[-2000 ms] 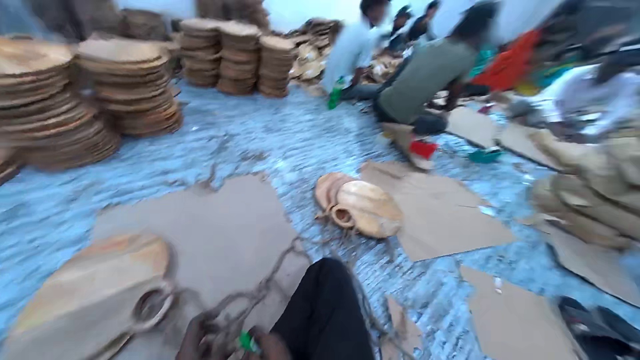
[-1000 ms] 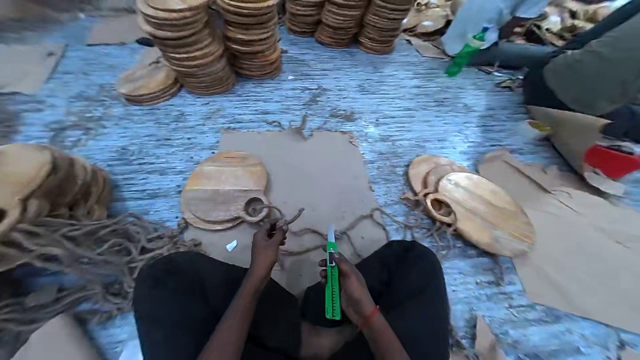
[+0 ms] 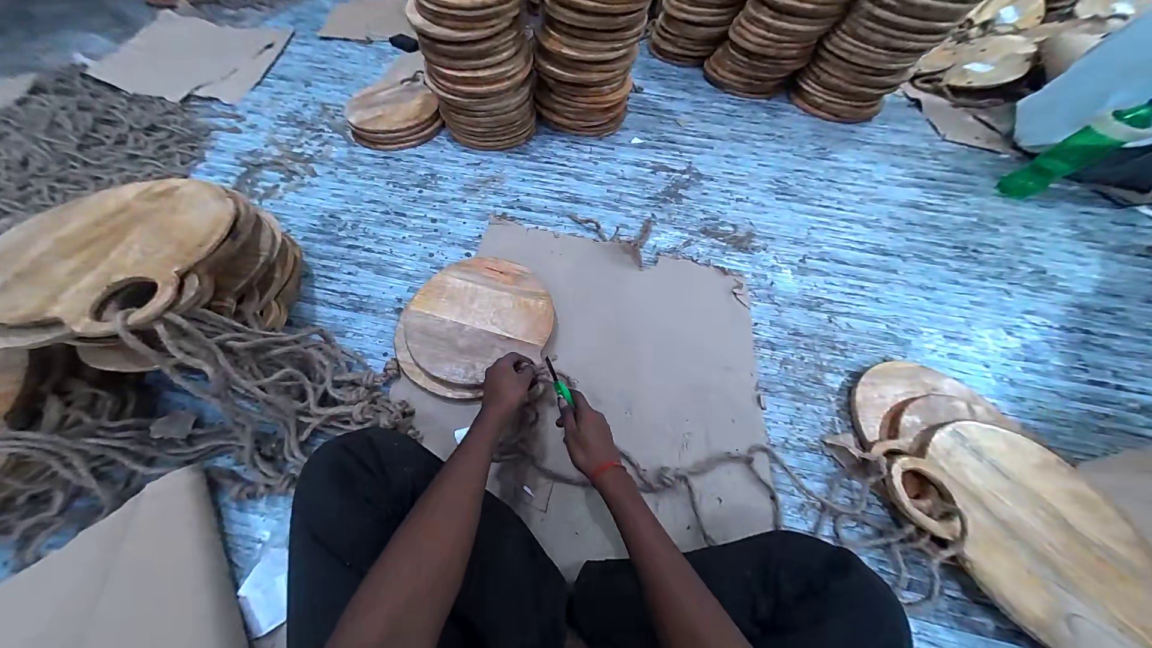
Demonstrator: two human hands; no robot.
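Two round wooden boards (image 3: 477, 315) lie stacked on a cardboard sheet (image 3: 648, 333) in front of my knees. My left hand (image 3: 508, 380) is at their lower right edge, its fingers pinching jute rope there and hiding the ring handle. My right hand (image 3: 585, 432) grips a green utility knife (image 3: 562, 391), its blade pointing up beside the rope at my left fingers. Brown jute rope (image 3: 666, 477) trails from below my hands over the cardboard to the right. At the right, more boards with ring handles (image 3: 1017, 504) overlap on the floor.
A pile of roped boards (image 3: 117, 243) stands at the left, with loose jute rope (image 3: 270, 387) beside it. Tall stacks of round boards (image 3: 477, 72) line the back. A green bottle (image 3: 1062, 162) is at the upper right, and folded cardboard (image 3: 135, 567) lies by my left knee.
The knife, held upright apart from my left hand a second ago, is now at the rope beside my left fingers. The view has swung left since the earliest frame.
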